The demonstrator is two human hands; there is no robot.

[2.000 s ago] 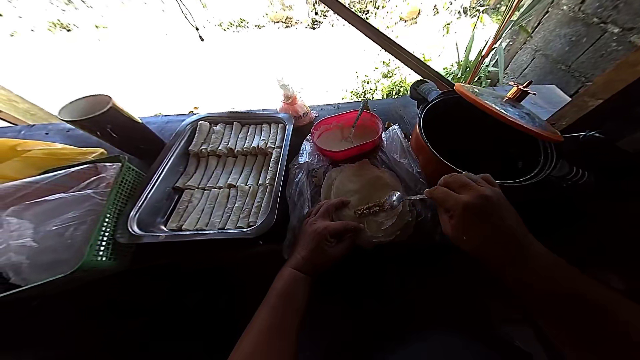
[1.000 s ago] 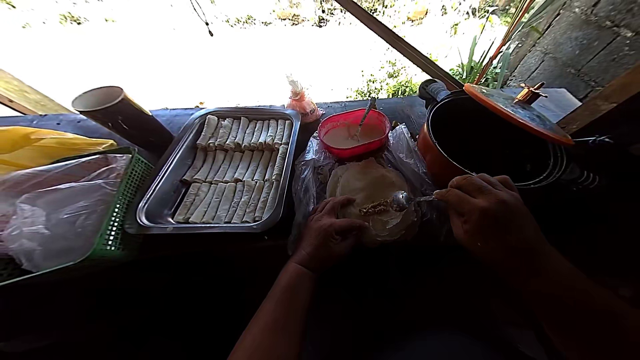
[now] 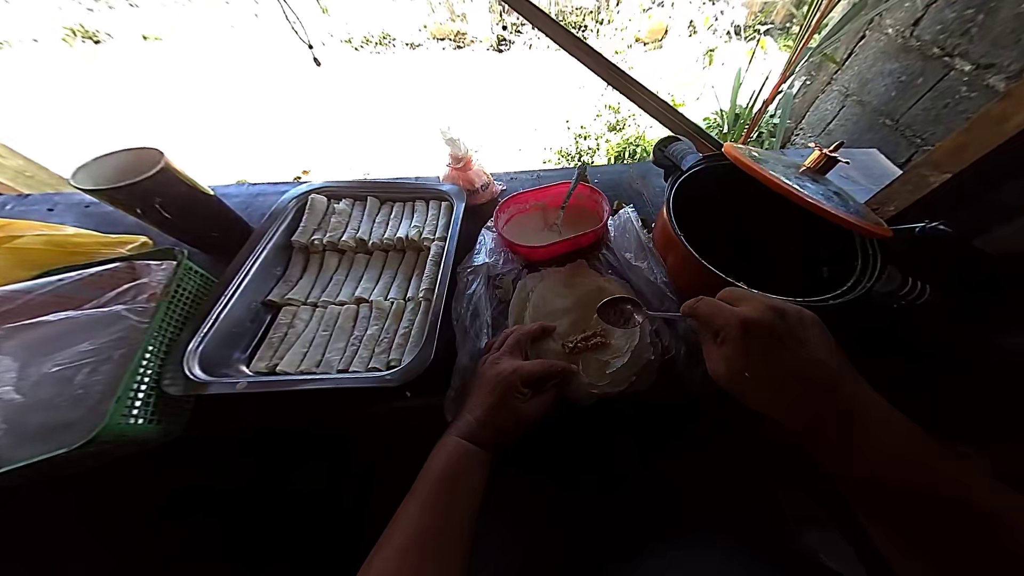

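Observation:
A stack of thin round wrappers (image 3: 552,300) lies on clear plastic in front of me, with a short strip of brown filling (image 3: 585,342) on the top one. My left hand (image 3: 512,376) rests at the stack's left edge, thumb and fingers apart, holding nothing. In my right hand (image 3: 744,336) is the handle of a metal spoon (image 3: 621,312), its bowl just above the wrappers beside the filling. Behind the stack stands a red plastic bowl (image 3: 552,250) of pale paste with a utensil in it. Several rolled wrappers (image 3: 344,272) lie in three rows in a metal tray (image 3: 300,382) to the left.
A deep orange pot (image 3: 680,248) with its lid (image 3: 800,188) tilted on the rim stands at right. A green plastic basket (image 3: 164,344) holding clear plastic and a dark cylindrical container (image 3: 160,196) are at left. A knotted plastic bag (image 3: 470,178) sits behind the tray.
The spoon has lifted off the filling and moved toward the back of the stack, leaving the strip of filling in view. My left hand has stayed at the wrapper's edge.

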